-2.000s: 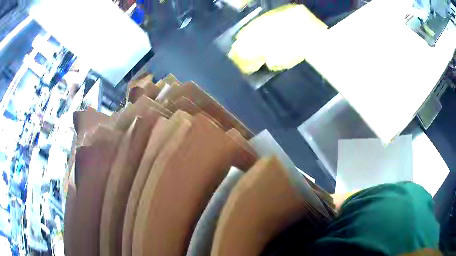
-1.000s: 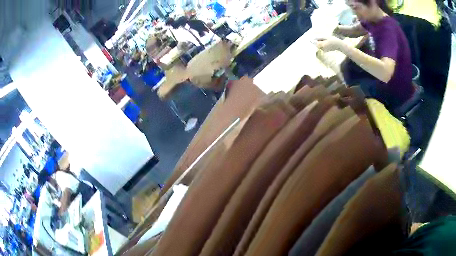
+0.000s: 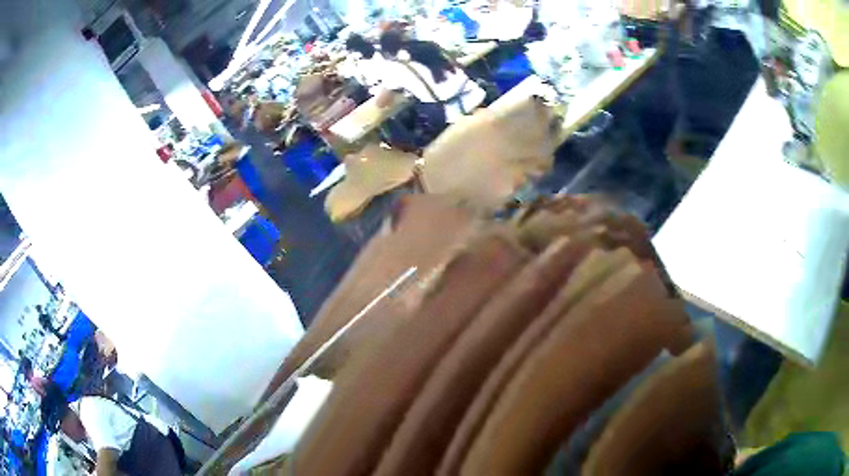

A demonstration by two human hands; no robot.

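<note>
A thick fanned stack of brown bag panels (image 3: 503, 372) fills the lower middle of the view, close to the camera. A white sheet (image 3: 293, 423) and a thin white edge show among the panels at the stack's left side. A grey sheet stands between panels near the right side. A green sleeve (image 3: 796, 457) shows at the bottom right corner. Neither of my hands can be made out; they are hidden by the stack or outside the picture.
A white pillar (image 3: 140, 232) stands at the left. Tan panels (image 3: 493, 153) lie ahead, beyond the stack. A white sewing table (image 3: 768, 246) is at the right, with yellow material at the right edge. People in white tops are at the back and the lower left. Blue crates (image 3: 307, 160) stand beside the dark floor.
The view has swung and moved forward. The tan panels ahead look nearer, and the person in purple is out of view. The brown stack stays in front of me, now slightly lower.
</note>
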